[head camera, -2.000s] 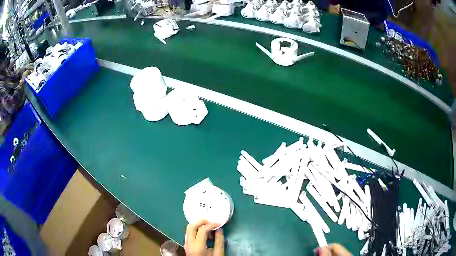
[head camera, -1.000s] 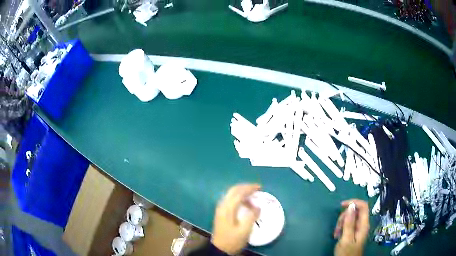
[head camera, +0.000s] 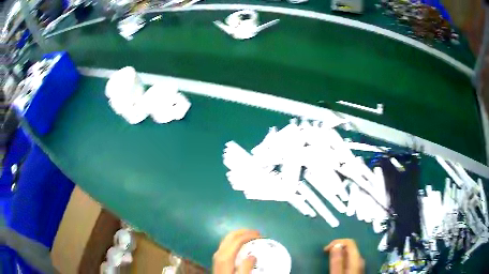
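My left hand (head camera: 234, 253) is at the bottom centre, cut off by the lower edge. It holds a round white housing (head camera: 271, 259), fingers round its left side, its flat face up. My right hand (head camera: 344, 258) is a little to the right, also cut off, with thumb and finger near each other. A small white bit shows at its fingertips, too blurred to tell what it is. A large pile of white sticks (head camera: 300, 166) lies above both hands. A black cable bundle (head camera: 403, 198) lies right of the pile.
White sticks with leads (head camera: 456, 214) lie at far right. Waiting housings (head camera: 167, 104) stand at upper left. A housing with two arms (head camera: 242, 24) and a loose stick (head camera: 360, 106) are on the belt. A blue bin (head camera: 63, 88) is at left, a carton (head camera: 75, 230) with housings below.
My left hand and the housing have shifted right along the bench since the oldest frame. My right hand has left the white stick it touched at the pile's lower edge. The view has tilted and turned.
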